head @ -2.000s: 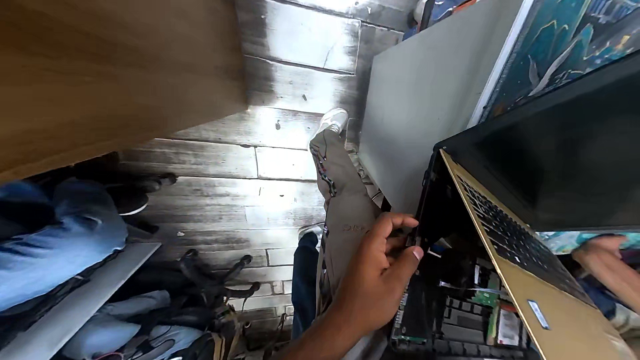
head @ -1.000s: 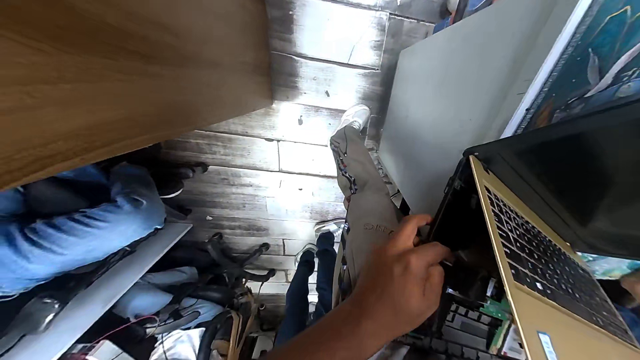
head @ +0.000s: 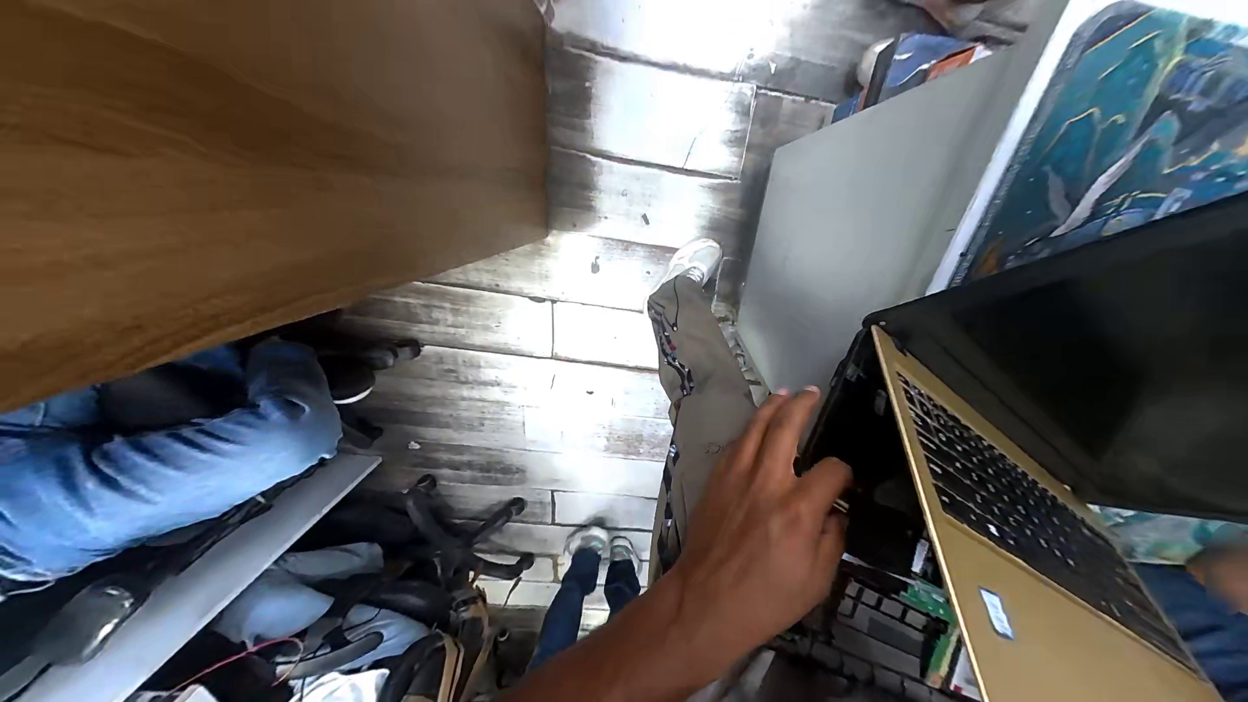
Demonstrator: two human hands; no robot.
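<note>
My left hand (head: pixel 765 492) is at the near edge of an opened-up laptop, thumb and fingertips around the rim of its black lower case (head: pixel 848 409); whether it grips the rim cannot be told. The gold palm rest and keyboard cover (head: pixel 1053 585) is lifted at an angle away from the case. Green circuit boards (head: pixel 926 600) show in the gap. The dark laptop screen (head: pixel 1092 361) stands behind the keyboard. At the right edge a blurred hand (head: pixel 1224 570), seemingly my right, is partly visible beyond the laptop; what it holds is hidden.
A teal patterned tabletop (head: pixel 1121 136) with a grey side panel (head: pixel 848 214) is at the right. A brown wooden panel (head: pixel 273 166) fills the upper left. Other people's denim-clad legs (head: pixel 195 468) and a swivel chair base (head: pixel 448 526) are at the lower left, above a plank floor.
The view has shifted, with more of the wooden panel showing. My left hand's fingers have changed pose at the laptop's edge. Another person's shoes and legs show lower down on the floor.
</note>
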